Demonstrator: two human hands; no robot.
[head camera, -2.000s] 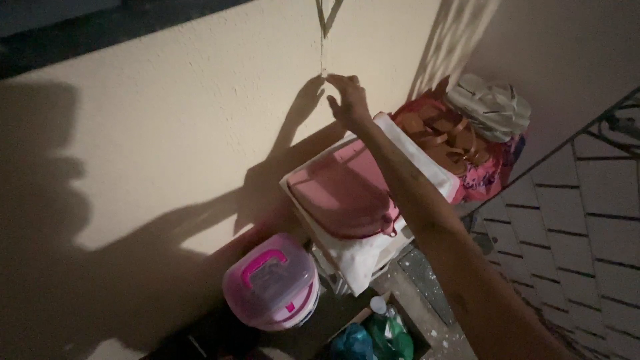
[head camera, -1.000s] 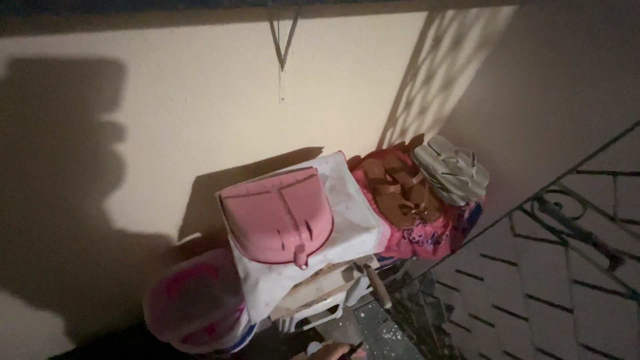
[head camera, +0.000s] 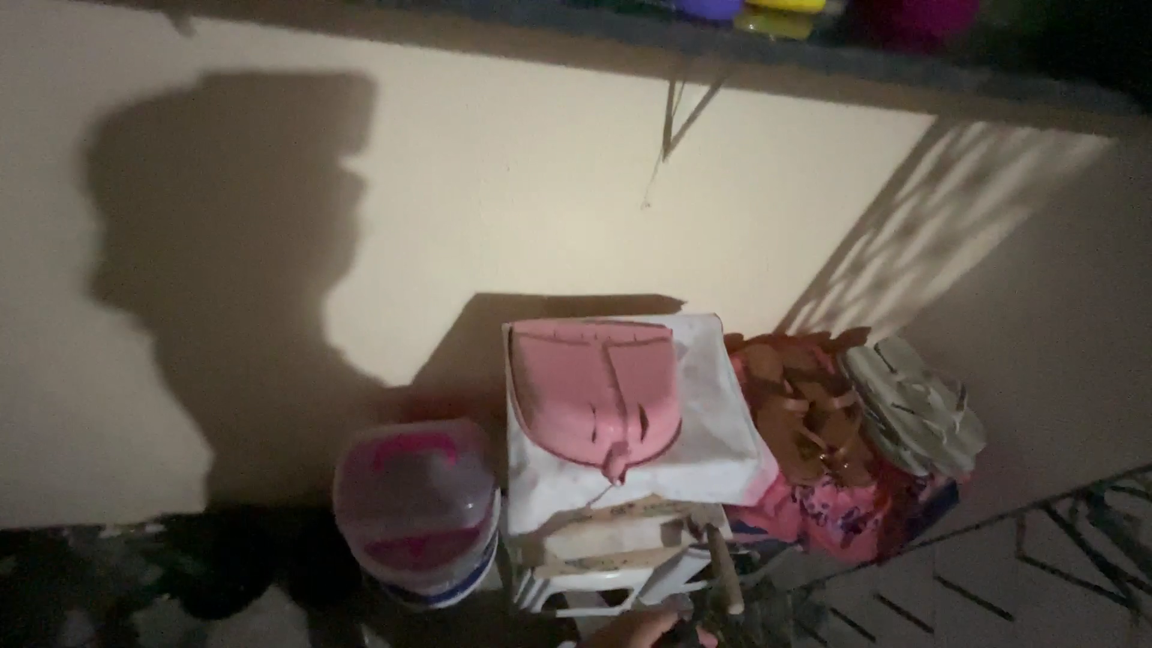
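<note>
At the bottom edge, what appears to be my right hand (head camera: 643, 630) is partly in view, its fingers around a small dark object (head camera: 682, 634) too blurred to name. My left hand is out of view. Just above the visible hand are a light-coloured handle (head camera: 724, 571) and a white plastic frame (head camera: 594, 589). Higher up, a pink plastic dustpan-like piece (head camera: 594, 387) lies on a white cloth or sheet (head camera: 711, 405) over a stand. Left of it stands a tub with a clear lid and pink handle (head camera: 414, 490).
Brown strappy sandals (head camera: 810, 409) and pale flip-flops (head camera: 913, 405) lie on a pink patterned bag (head camera: 846, 517) at right. Behind is a cream wall (head camera: 540, 207) below a dark ledge (head camera: 576, 45). A metal grille (head camera: 972, 576) stands at lower right.
My right hand was raised to the wall near the hanging string; it has come away and down to the bottom edge. The view has shifted, showing coloured things on the ledge.
</note>
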